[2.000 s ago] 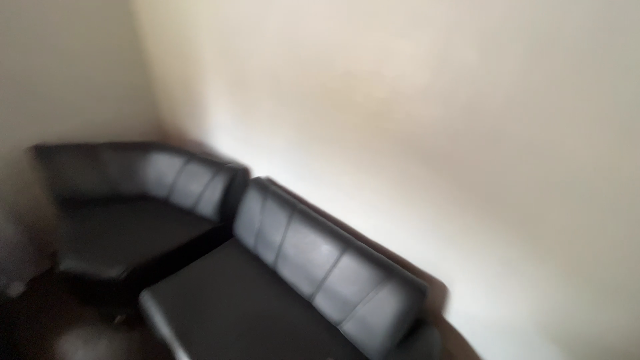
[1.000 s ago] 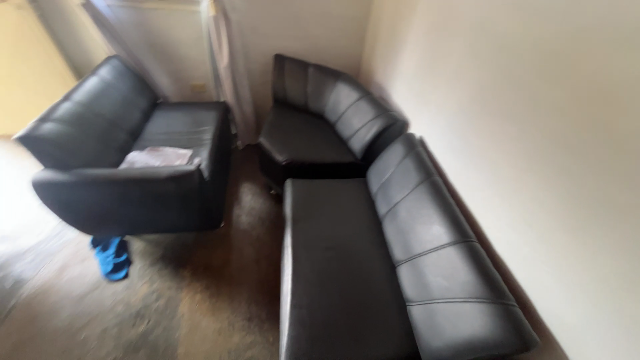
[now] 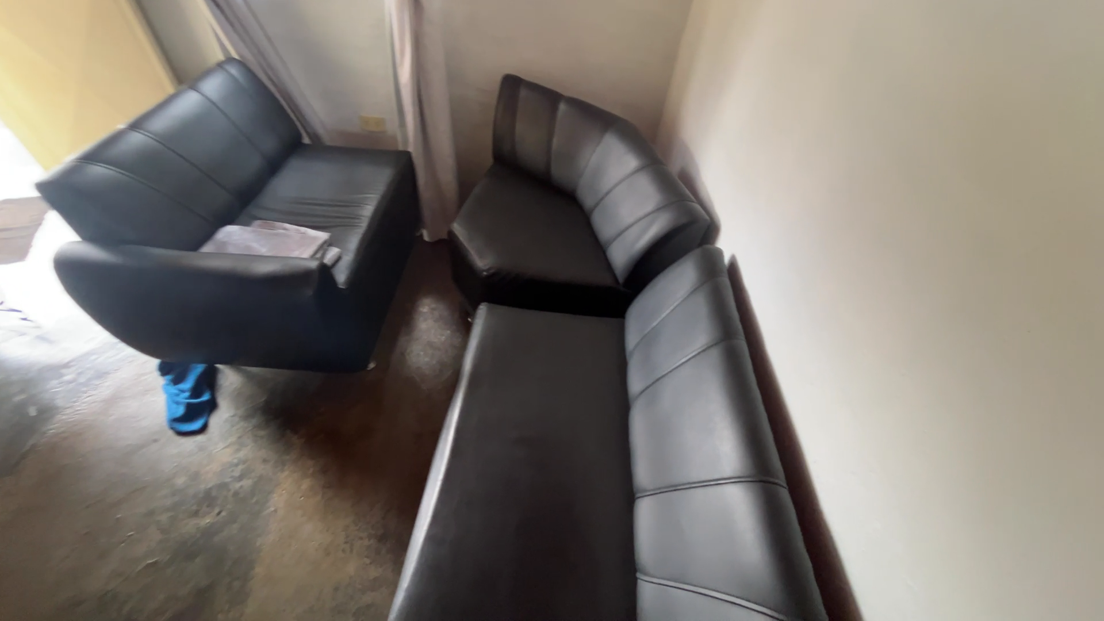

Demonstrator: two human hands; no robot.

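Neither my left hand nor my right hand shows in the head view. A long black leather-like sofa section (image 3: 552, 448) runs from the bottom centre along the right wall. Beyond its far end stands a black corner sofa section (image 3: 526, 228) with a curved back. At the left is a black sofa section with an armrest (image 3: 198, 302), and a folded greyish cloth (image 3: 267, 241) lies on its seat, partly hidden by the armrest. A blue cloth (image 3: 188, 397) lies on the floor by the base of that section.
The plain wall (image 3: 940, 302) fills the right side. Light curtains (image 3: 424, 112) hang between the left and corner sections, near a wall socket plate (image 3: 373, 123). The worn concrete-like floor (image 3: 172, 535) spreads across the lower left, with bright light at the left edge.
The view has swung left from the wall, bringing the left sofa section and the blue cloth into sight. No furniture has plainly moved.
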